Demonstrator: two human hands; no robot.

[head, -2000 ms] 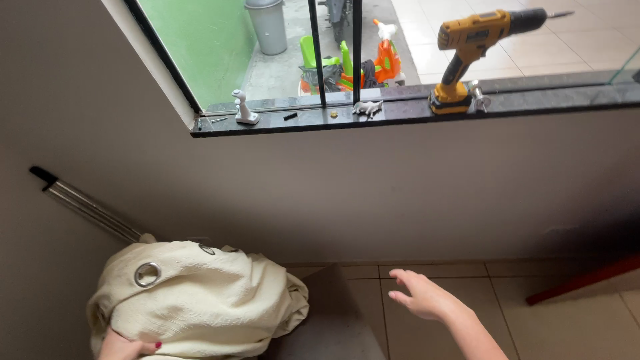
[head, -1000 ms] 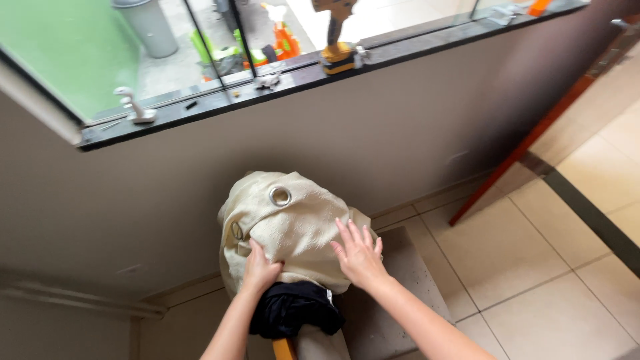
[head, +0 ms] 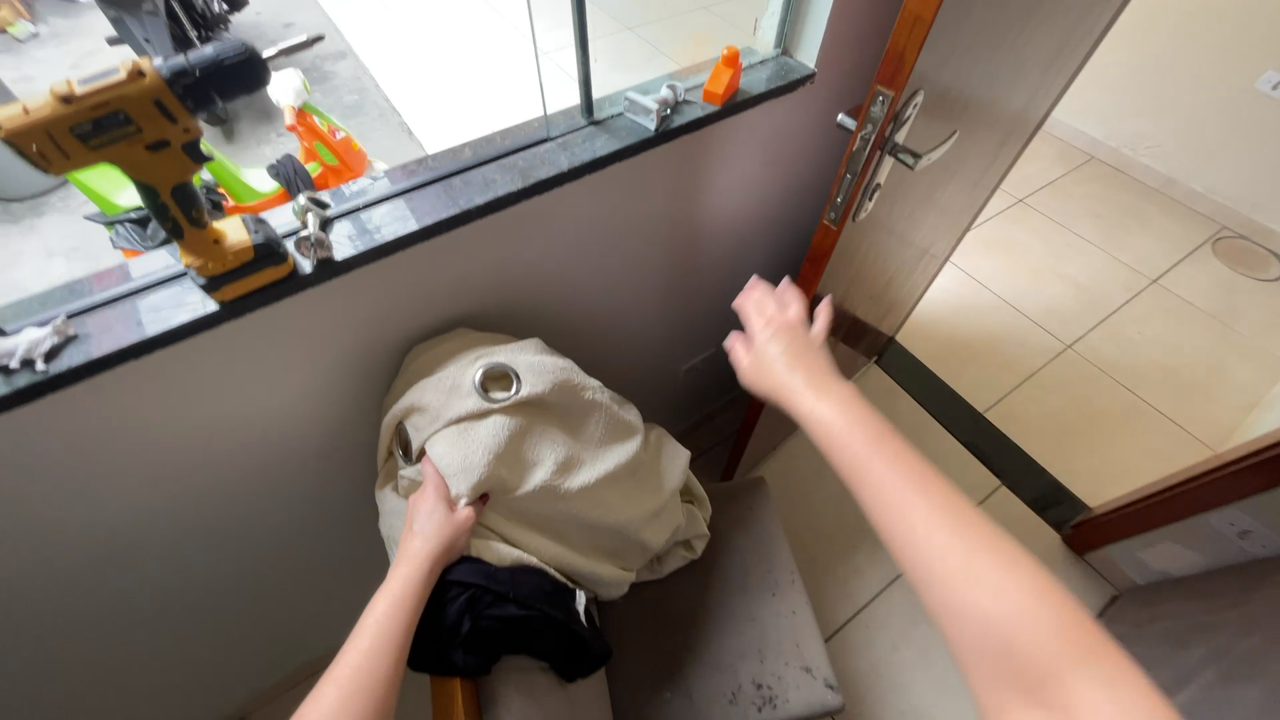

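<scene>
A bundled cream curtain (head: 560, 450) with metal grommets (head: 497, 382) rests on a grey cushioned seat (head: 730, 610), against the wall under the window. My left hand (head: 440, 515) grips a fold of the curtain near its left side. Below that hand, a black cloth (head: 505, 620) lies over the seat's edge. My right hand (head: 780, 335) is raised to the right of the curtain, in front of the door's edge, with fingers spread and slightly curled, holding nothing.
A yellow cordless drill (head: 170, 170), metal brackets (head: 655, 104), an orange object (head: 723, 76) and a small animal figure (head: 35, 343) stand on the dark stone sill (head: 480, 185). A wooden door (head: 930, 150) with a metal handle stands ajar at the right.
My right hand has left the curtain, where it rested a second ago, and is now raised to its right. My left hand stays on the curtain. The view has swung right.
</scene>
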